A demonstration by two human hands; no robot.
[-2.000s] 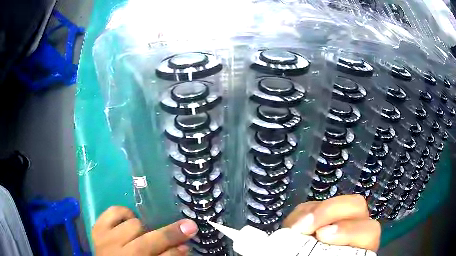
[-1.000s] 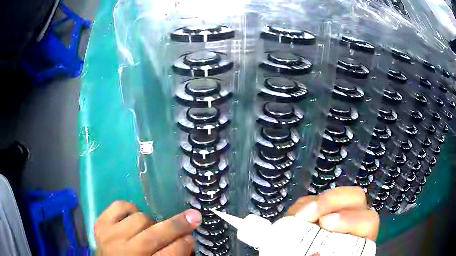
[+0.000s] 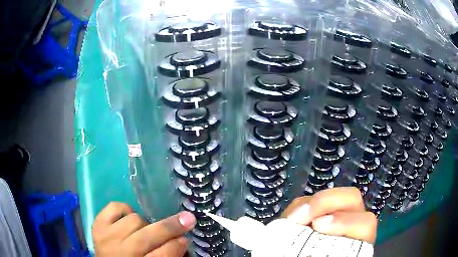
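My right hand (image 3: 339,216) grips a white nozzle bottle (image 3: 301,242) with printed lines on its side. Its long pointed tip points left and meets the leftmost column of round parts (image 3: 191,90), low in the picture. My left hand (image 3: 138,232) has its index finger extended, the fingertip at the same column just left of the nozzle tip. It holds no visible object; its lower part is cut off by the frame. The round black-and-silver parts stand in columns in a clear tray (image 3: 233,110). Whether the tip touches a part is unclear.
The tray lies on a green mat (image 3: 95,165) and bears a small white label at its left edge. Clear plastic glares at the top. Blue stools (image 3: 52,216) stand on the grey floor at left. Pale fabric shows at the lower left edge.
The rows of parts sit higher in the picture than two seconds ago, and slightly left of one second ago. Both hands and the nozzle tip stay together at the leftmost column.
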